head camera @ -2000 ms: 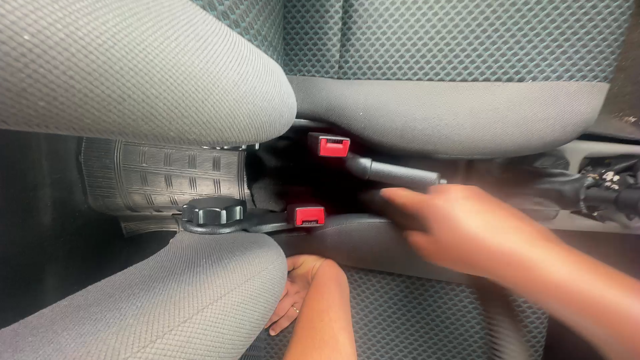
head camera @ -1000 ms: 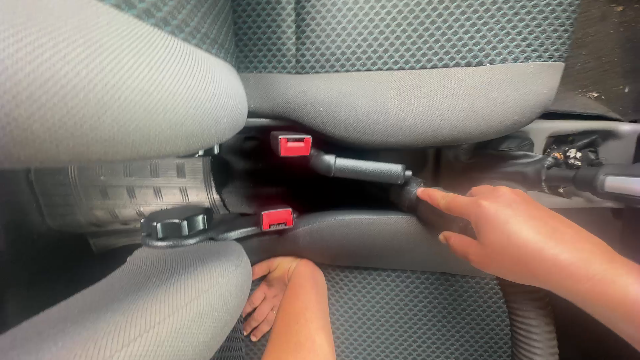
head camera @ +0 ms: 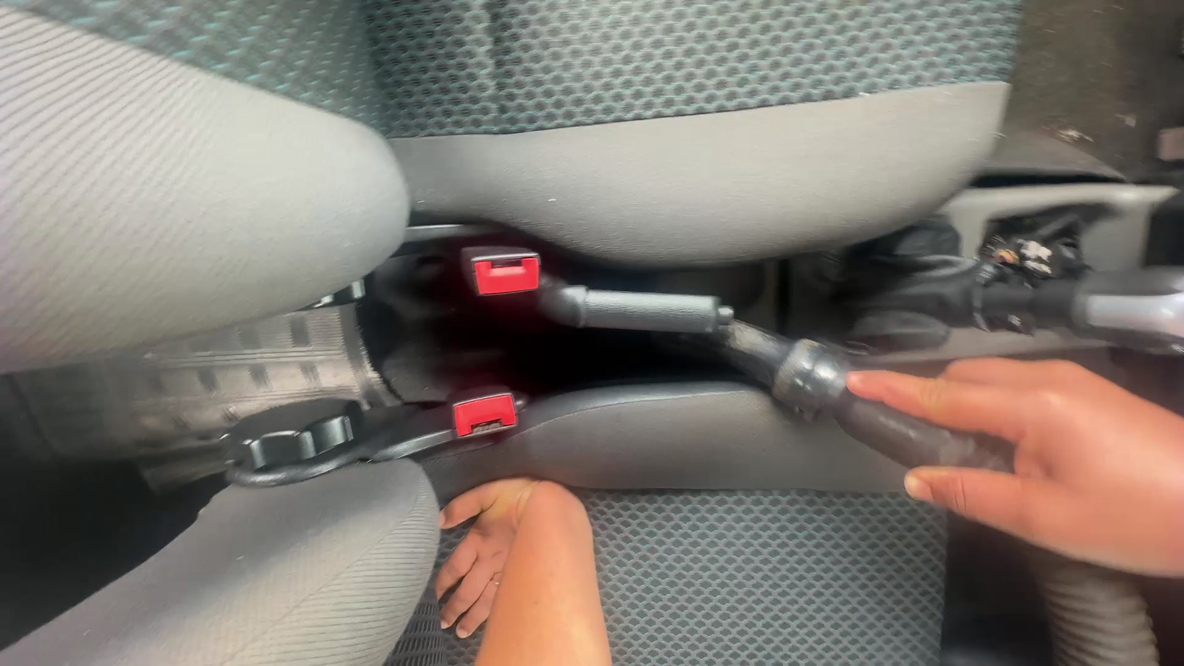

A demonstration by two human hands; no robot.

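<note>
My right hand (head camera: 1045, 444) holds a dark vacuum hose handle (head camera: 906, 430), with the index finger stretched along it and the thumb below. The handle's tube slants up and left into the dark gap between the two front seats; its end is hidden under the grey handbrake lever (head camera: 647, 310). Red seat belt buckles stand either side of the gap, one above (head camera: 506, 273) and one below (head camera: 485, 414). My left hand (head camera: 481, 564), with a ring on one finger, rests on the lower seat cushion (head camera: 768, 573) beside its backrest, fingers slightly spread and holding nothing.
Grey seat backrests (head camera: 185, 203) fill the left side. A black round knob (head camera: 291, 435) sits by the lower one. At right are the gear lever (head camera: 1128, 305) and a console tray (head camera: 1036, 250) with debris. Corrugated hose (head camera: 1101, 601) hangs at lower right.
My right hand and the hose handle have moved right, away from the handbrake lever, and more of the tube shows. My left hand stays on the cushion. The view has shifted somewhat.
</note>
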